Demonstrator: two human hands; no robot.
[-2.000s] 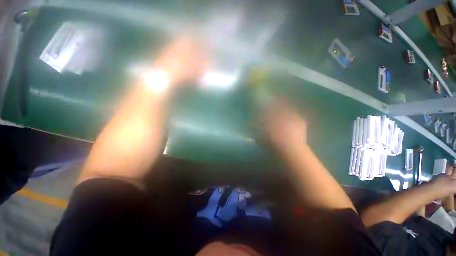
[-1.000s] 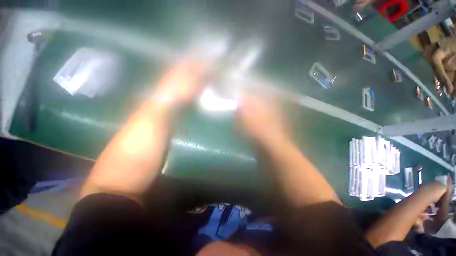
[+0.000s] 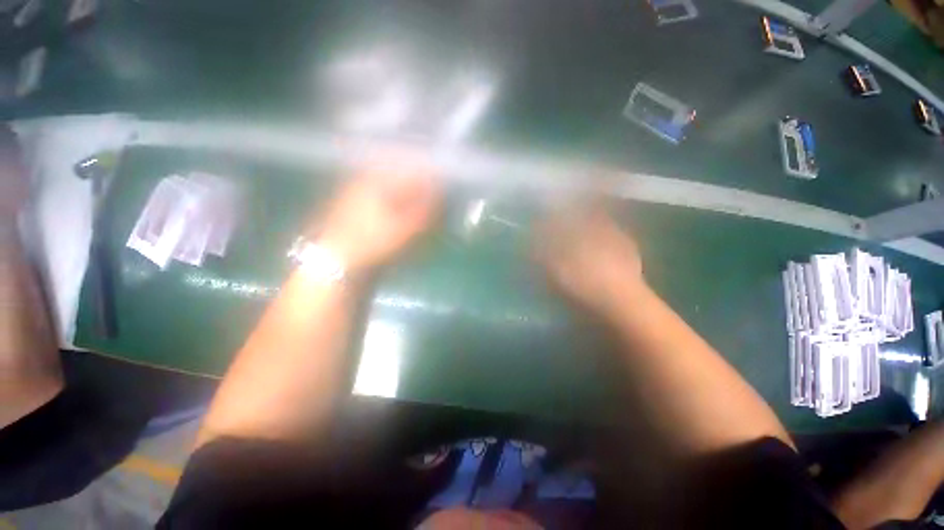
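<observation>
My left hand [image 3: 388, 212] is blurred over the green bench [image 3: 455, 357], near the pale rail [image 3: 714, 195]. What it holds, if anything, cannot be told. My right hand [image 3: 590, 248] is also blurred, to the right and apart from the left. A pale blur lies at its fingertips; I cannot tell whether it is a held part. A small bright blurred spot [image 3: 475, 213] and a thin light line show between the hands. A silver band is on my left wrist.
A stack of white housings [image 3: 833, 321] stands at right. Overlapping white frames [image 3: 184, 219] lie at left beside a long dark-handled hammer [image 3: 104, 259]. Part-assembled units [image 3: 797, 147] lie beyond the rail. Another person's arm [image 3: 26, 300] is at far left, another [image 3: 895, 481] at lower right.
My hands have moved apart since one second ago, the right one to the right. The view has shifted, bringing in the arm at far left. The yellow-green blur by my right hand two seconds ago is gone.
</observation>
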